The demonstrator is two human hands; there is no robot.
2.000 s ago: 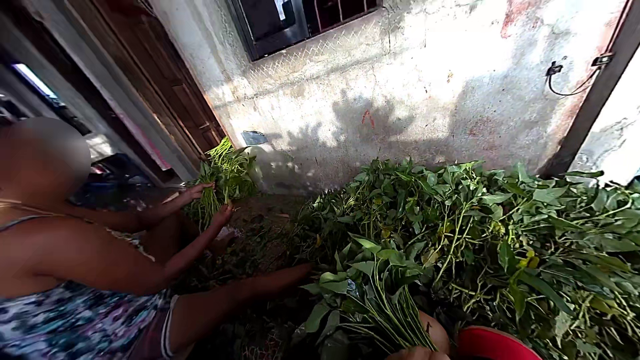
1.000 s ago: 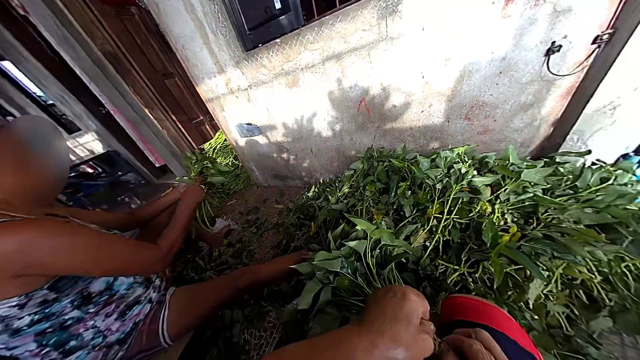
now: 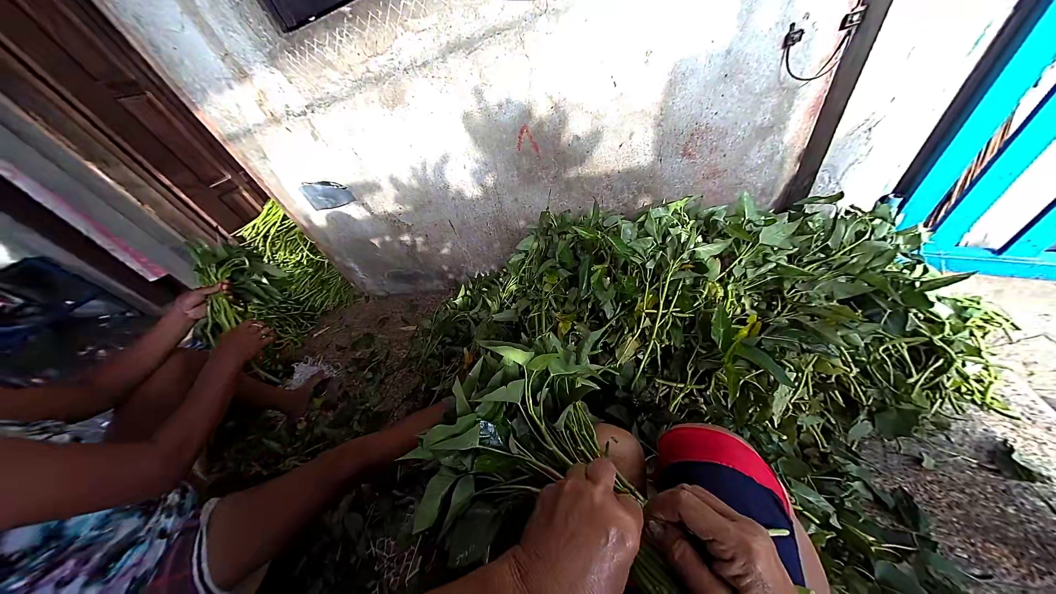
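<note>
A bundle of leafy green stems [image 3: 532,425] lies across my lap, its leaves toward the upper left. My left hand [image 3: 582,524] is closed around the stems. Close beside it on the right, my right hand [image 3: 714,536] grips the lower part of the same bundle, thumb and fingers pinched together; a short piece of stem sticks out past its fingers. The cut ends are partly hidden below my hands. Behind my knees rises a large heap of leafy stems [image 3: 701,305].
At the left a co-worker sits with legs stretched toward me, both hands on another bunch of greens [image 3: 219,289]. Behind it lies a pile of green stems [image 3: 297,264] by the wooden door [image 3: 140,107]. A concrete wall [image 3: 412,148] stands behind; a blue gate [image 3: 990,140] is at the right.
Both my hands are now together on the bundle, where two seconds ago they were barely in view. The co-worker's hands and bunch have shifted. The view has tilted down and turned right.
</note>
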